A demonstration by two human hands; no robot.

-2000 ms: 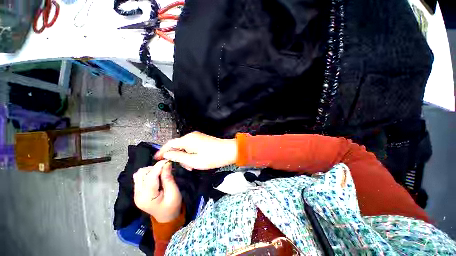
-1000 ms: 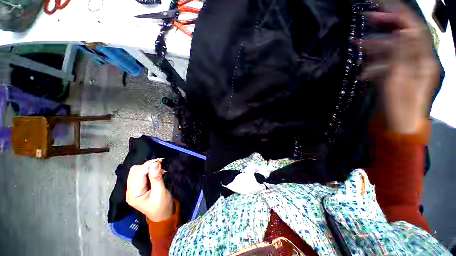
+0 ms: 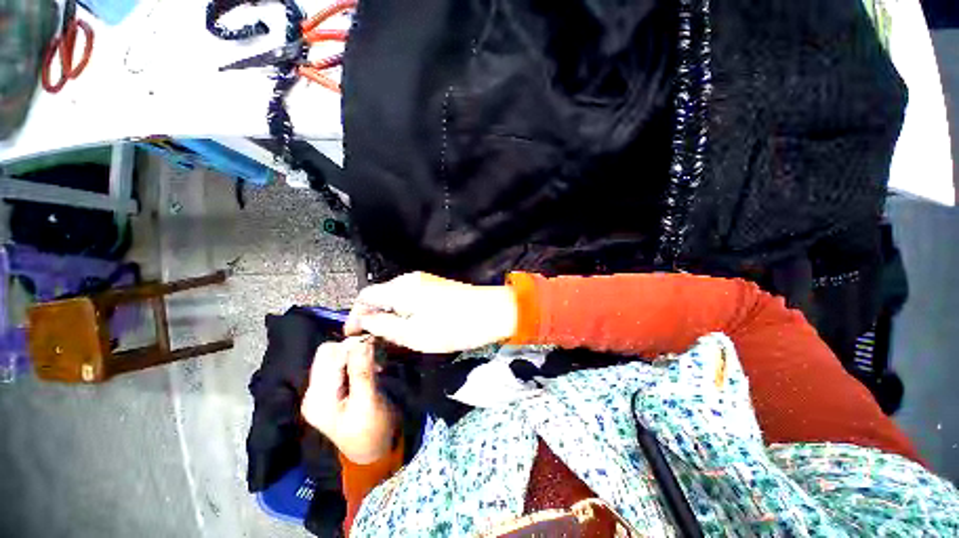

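My left hand (image 3: 351, 401) is raised left of my lap with thumb and finger pinched, apparently on a tiny needle-like sliver. My right hand (image 3: 426, 313) reaches across from the right and its fingertips meet the left ones. Whatever lies between them is too small to tell, and no thread shows. The black garment (image 3: 547, 126) is spread from the table down towards my lap, smooth lining on the left and textured cloth on the right. The glinting edge trim (image 3: 689, 137) runs down between them. Neither hand is on the garment.
Orange-handled scissors (image 3: 318, 50) lie on the white table (image 3: 168, 100) left of the garment. A loose trim length (image 3: 279, 116) hangs beside them over the edge. Another red-handled pair (image 3: 67, 57) lies farther left. A blue bin (image 3: 282, 498) with black cloth stands below my left hand; a wooden stool (image 3: 65, 338) stands beyond.
My right hand was beside my left hand, swung over the trim at the right in a blur, then came back to the left fingertips. The view has shifted too.
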